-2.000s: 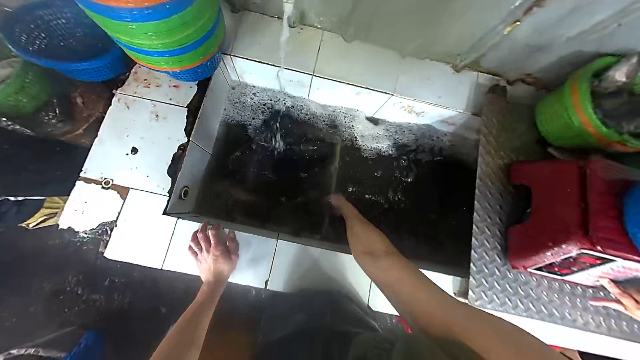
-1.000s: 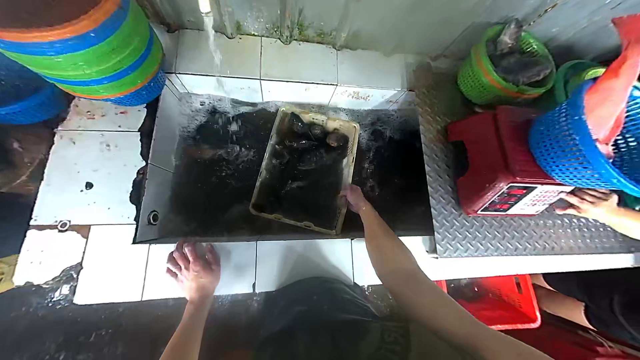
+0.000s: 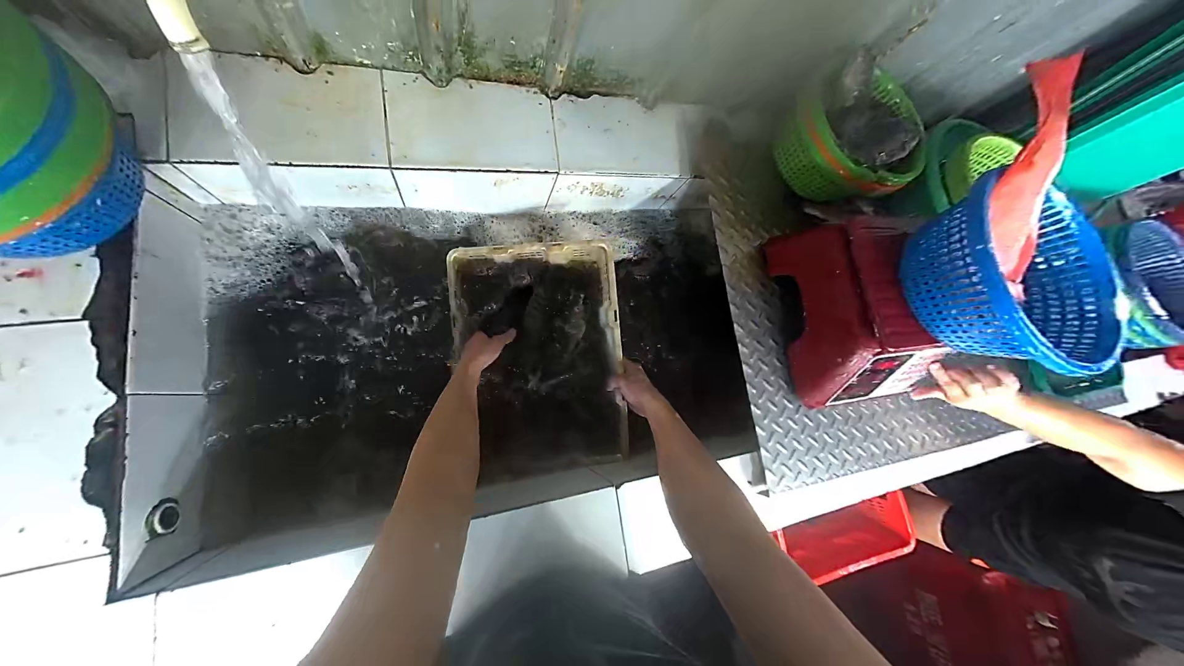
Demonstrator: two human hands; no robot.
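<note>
A cream plastic crate [image 3: 610, 287] lies partly under the dark water of a tiled tank [image 3: 166, 324]. My right hand [image 3: 636, 388] grips the crate's right rim. My left hand [image 3: 486, 350] is at the crate's left side, fingers partly in the water next to a dark object [image 3: 511, 310], perhaps a fish; whether it holds this or the rim, I cannot tell. Dark shapes under the surface are blurred. Water pours from a pale pipe [image 3: 180, 26] into the tank, left of the crate.
Right of the tank, a red scale [image 3: 832, 310] stands on a diamond-plate metal top [image 3: 814, 453], with a blue basket [image 3: 962, 268] holding a red fish [image 3: 1027, 185]. A person's hand [image 3: 971, 387] touches the scale. Stacked baskets [image 3: 55, 148] stand left; a red crate [image 3: 856, 541] sits below.
My left hand has moved from the tank's front edge to the crate's left side. The crate, holding dark fish a second ago, now sits lower in the water. The view has shifted.
</note>
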